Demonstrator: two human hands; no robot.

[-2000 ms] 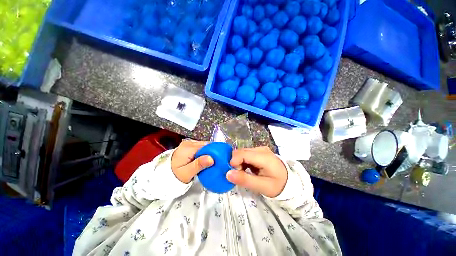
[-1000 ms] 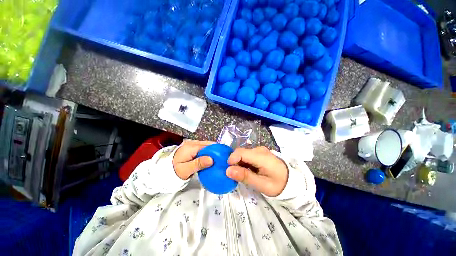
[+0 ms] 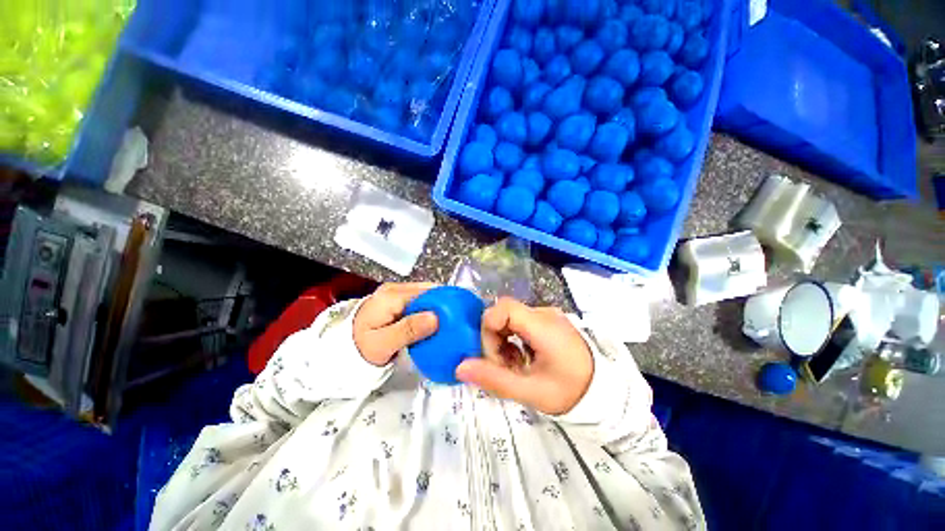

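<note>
A blue ball [image 3: 446, 334] is held over my lap at the bench edge. My left hand [image 3: 390, 324] grips its left side, thumb on top. My right hand [image 3: 539, 358] is at its right side, fingers curled, thumb tip touching the ball. A clear plastic bag [image 3: 497, 268] shows just beyond the ball; whether it is around the ball I cannot tell. The open bag stack [image 3: 384, 227] lies at the bench edge, left of the bag. A white tissue [image 3: 613, 301] lies to the right.
The bulk ball crate [image 3: 448, 183] stands ahead, with the finished-goods crate [image 3: 280, 102] to its left. Spare bag bundles [image 3: 725, 268], a white mug [image 3: 805, 318], a smartphone [image 3: 830, 351] and a loose blue ball [image 3: 776, 379] are right. A red stool [image 3: 301, 319] is low left.
The ball remains between both hands and sits slightly higher. My right fingers have curled and opened a gap beside it. The clear bag beyond the ball has changed shape. The view has shifted slightly.
</note>
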